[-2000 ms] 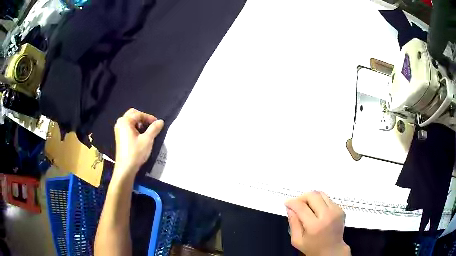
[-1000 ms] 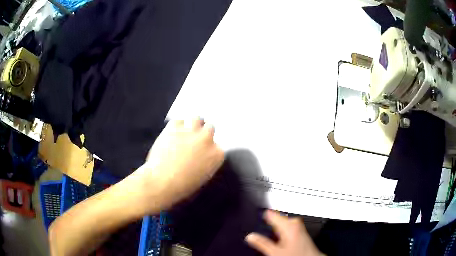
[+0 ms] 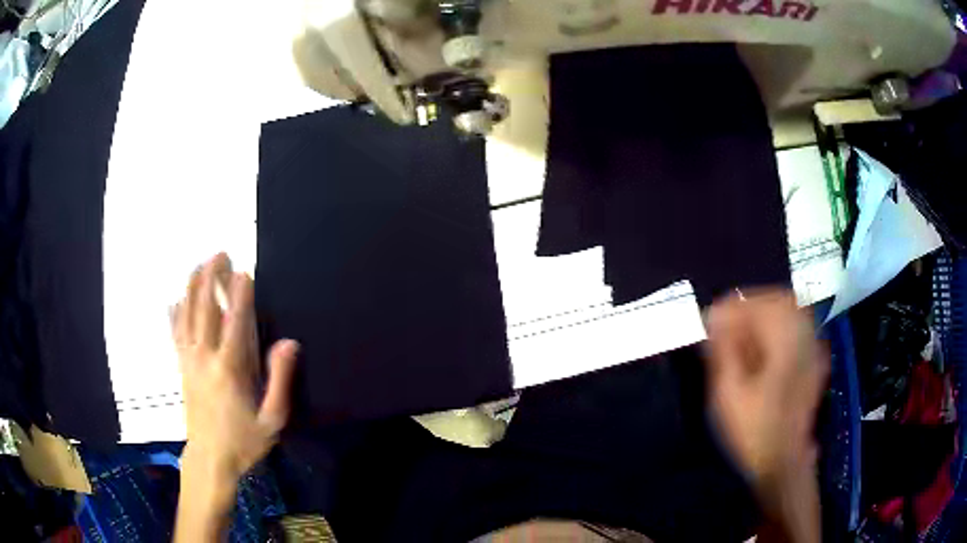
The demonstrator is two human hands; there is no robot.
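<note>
A black cut panel (image 3: 376, 265) lies flat on the white table, its top edge at the needle area of the cream HIKARI sewing machine (image 3: 700, 32). My left hand (image 3: 228, 366) is at the panel's left edge, fingers spread on the table, thumb at the cloth. Dark pieces (image 3: 663, 159) with a stepped lower edge lie under the machine arm, right of the panel. My right hand (image 3: 766, 371) is blurred, fingers curled, at their lower right end by the table's front edge. Whether it grips anything is unclear. The presser foot is not clearly visible.
Dark cloth (image 3: 69, 233) covers the table's left side. A pale blue scrap (image 3: 880, 228) and a green stick-like item (image 3: 836, 191) are at the right edge. Blue crates stand below, with red cloth (image 3: 928, 392) at right. Dark cloth hangs in front of the table.
The view has shifted right to the machine. A black panel now lies at the needle area. My left hand is flat beside it; my right hand has moved to the dark pieces' lower end.
</note>
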